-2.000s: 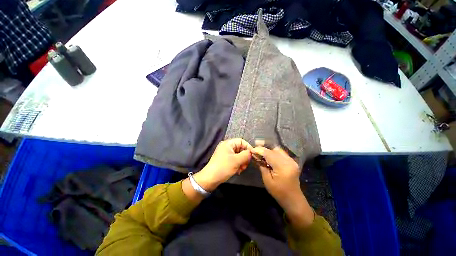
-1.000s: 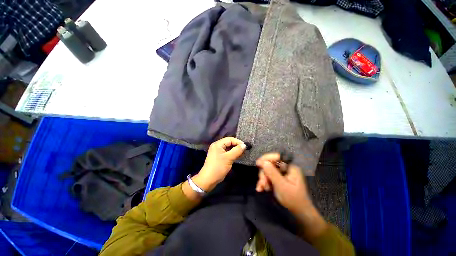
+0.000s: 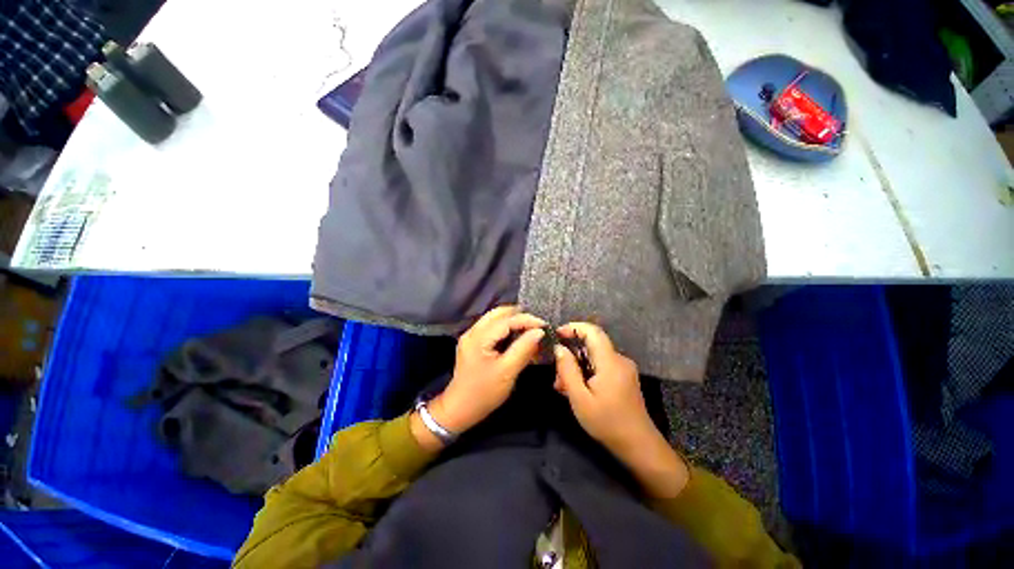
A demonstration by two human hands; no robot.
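Note:
The grey tweed jacket (image 3: 623, 145) lies opened out over the table edge, with its dark lining (image 3: 445, 189) on the left and a slanted flap pocket (image 3: 686, 222) on the right. My left hand (image 3: 490, 361) pinches the lower end of the front placket (image 3: 558, 189). My right hand (image 3: 600, 383) meets it there, fingertips almost touching. A small dark button (image 3: 548, 337) shows between the fingertips, partly hidden. Dark snips (image 3: 584, 358) show in my right hand. No needle or thread can be made out.
Two dark grey cones (image 3: 145, 91) stand at the left. A blue-grey tray (image 3: 787, 145) holds a red packet (image 3: 805, 115) at the right. A dark flat object (image 3: 340, 100) lies partly under the jacket. Blue crates (image 3: 189, 445) stand below the table, one holding dark garments (image 3: 250, 395).
My right hand was away from the cloth and blurred a second ago; it is now back at the placket beside my left hand. My left hand still pinches the placket's lower end.

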